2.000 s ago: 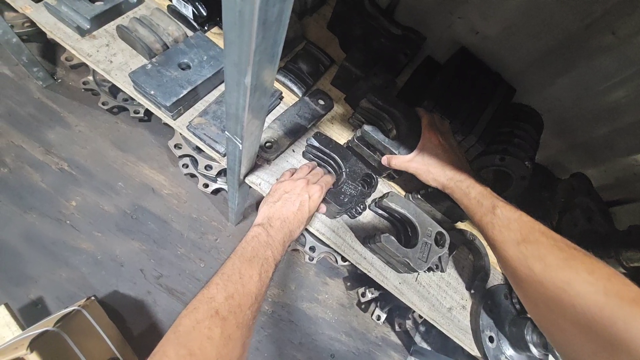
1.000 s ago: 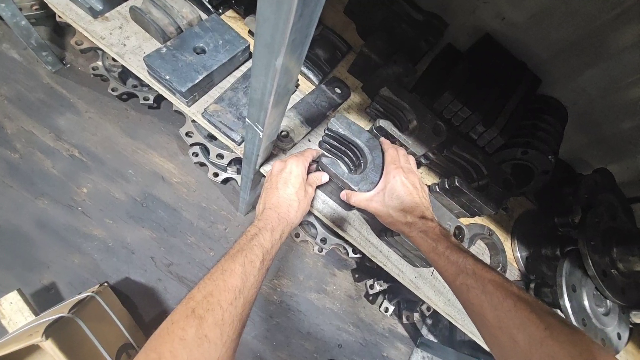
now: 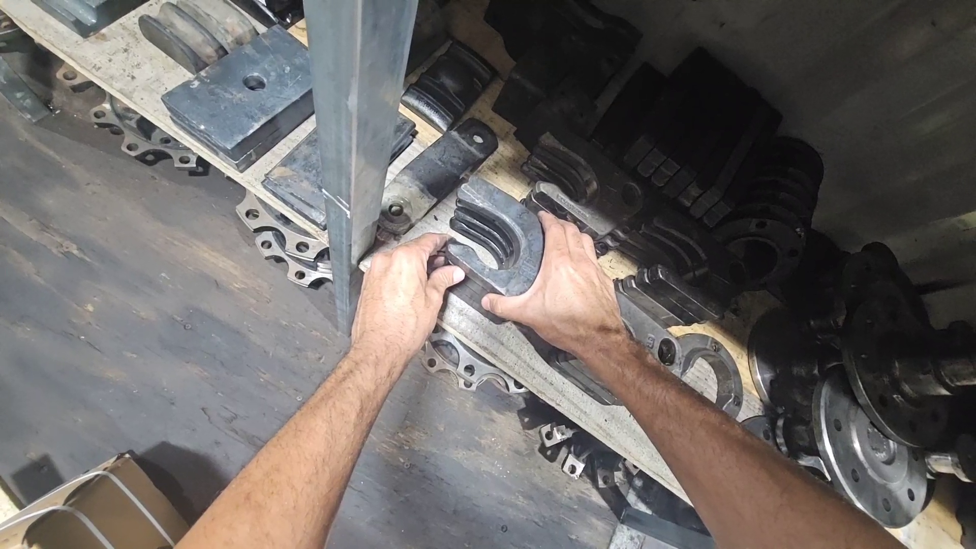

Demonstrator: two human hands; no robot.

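Observation:
A stack of dark U-shaped metal plates [image 3: 523, 242] sits at the edge of a wooden shelf [image 3: 496, 347], its slot facing up and left. My right hand [image 3: 572, 290] wraps the rounded end, thumb on the near side and fingers on the far side. My left hand [image 3: 400, 293] grips the near arm of the stack at its tip, with the thumb bent inward. Whether the stack rests fully on the shelf cannot be told. Just beyond lies a flat metal bar with holes [image 3: 435, 175]. Another slotted metal part [image 3: 648, 328] lies partly under my right forearm.
A grey steel post [image 3: 358, 137] stands close to my left hand. Rectangular metal blocks [image 3: 240, 95] lie left of it. Flanged discs [image 3: 869, 446] crowd the right side. Toothed metal rings [image 3: 469, 362] stick out below the shelf. A strapped cardboard box [image 3: 99, 507] stands at the lower left.
Two seconds ago my hands were apart on separate dark parts; my right hand has since come left and nearer, and both now hold one U-shaped stack. Little has changed over the last second.

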